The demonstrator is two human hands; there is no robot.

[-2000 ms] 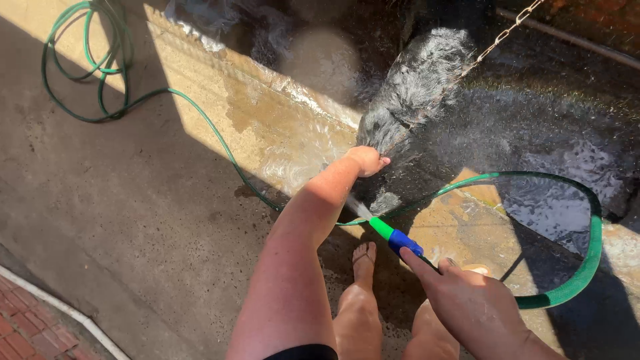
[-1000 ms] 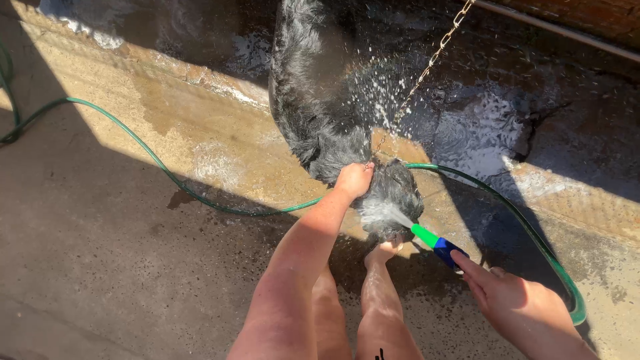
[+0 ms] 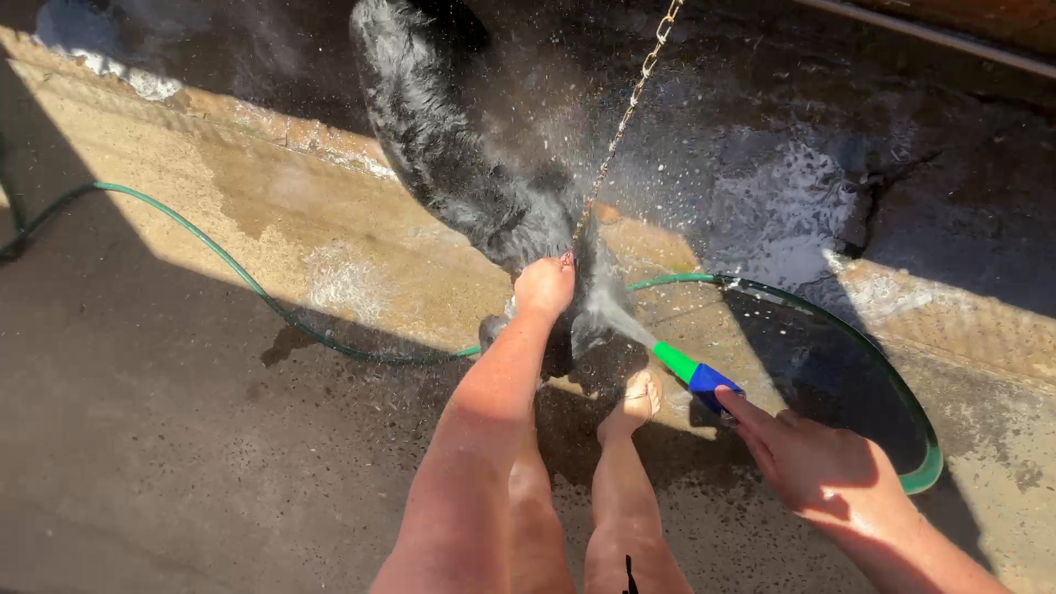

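Note:
A wet black dog (image 3: 445,157) stands bent in a curve, its head low in front of my legs. My left hand (image 3: 545,289) is closed at the dog's neck, where the metal chain (image 3: 634,103) ends; whether it grips chain, collar or fur is hidden. My right hand (image 3: 813,462) holds a green and blue hose nozzle (image 3: 697,378). From its tip a water jet hits the side of the dog's head and spray flies up. The green garden hose (image 3: 895,375) loops round on the right and runs behind my left arm to the far left.
My bare foot (image 3: 641,396) stands on wet concrete (image 3: 247,462) close to the dog's head. A low concrete ledge edge (image 3: 289,132) crosses behind, with white foam (image 3: 784,206) on the darker wet floor. A pipe (image 3: 932,37) runs along the top right.
The dog's head has come round close to my legs, and my left hand now is at its neck. Two seconds ago the dog was farther right, with the nozzle pointed up at it.

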